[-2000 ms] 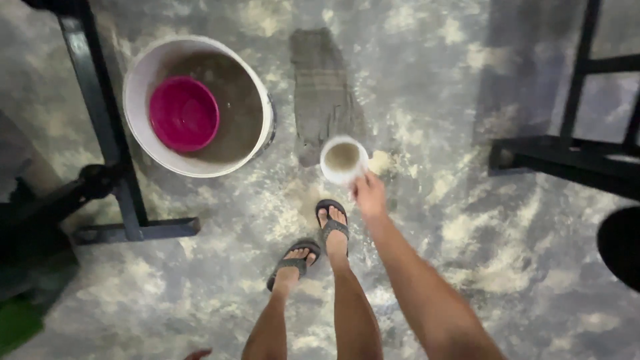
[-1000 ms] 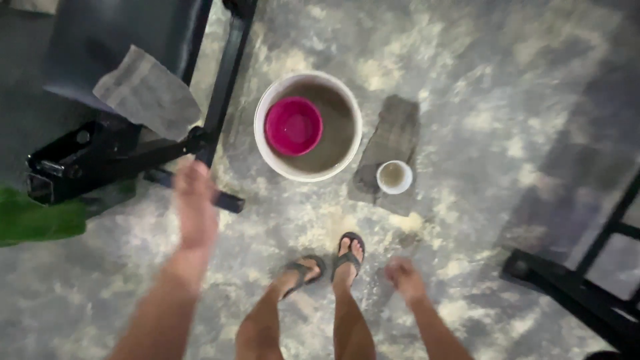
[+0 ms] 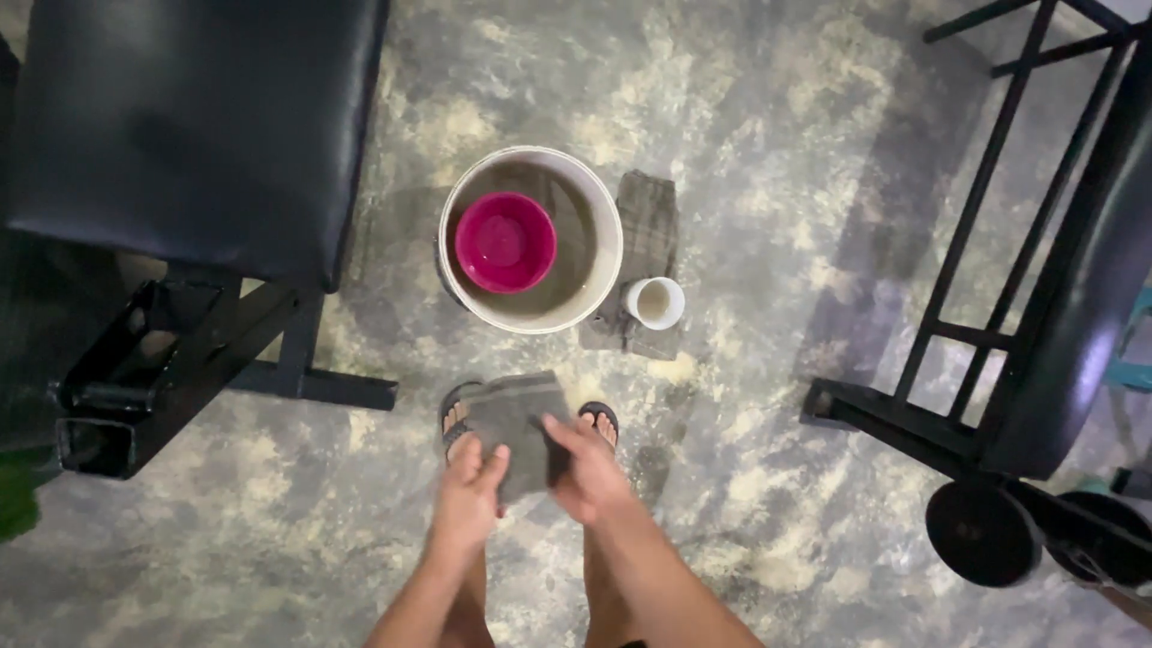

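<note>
Between both hands, in front of my feet, is a grey folded cloth. My left hand grips its left edge, and my right hand has hold of its right edge. Ahead of them stands a white bucket with murky water, in which a magenta plastic bowl sits toward the left. Just right of the bucket a dark grey cloth lies on the floor, and a white cup with cloudy liquid rests on its near part.
A black padded bench on a metal frame stands at the left. On the right is another black bench with a tube frame, with round black pads at its near end. The floor is mottled grey.
The cup, held by my right hand two seconds ago, stands on the floor cloth. A grey cloth that lay on the left bench a second ago is no longer there; my hands now hold a similar one.
</note>
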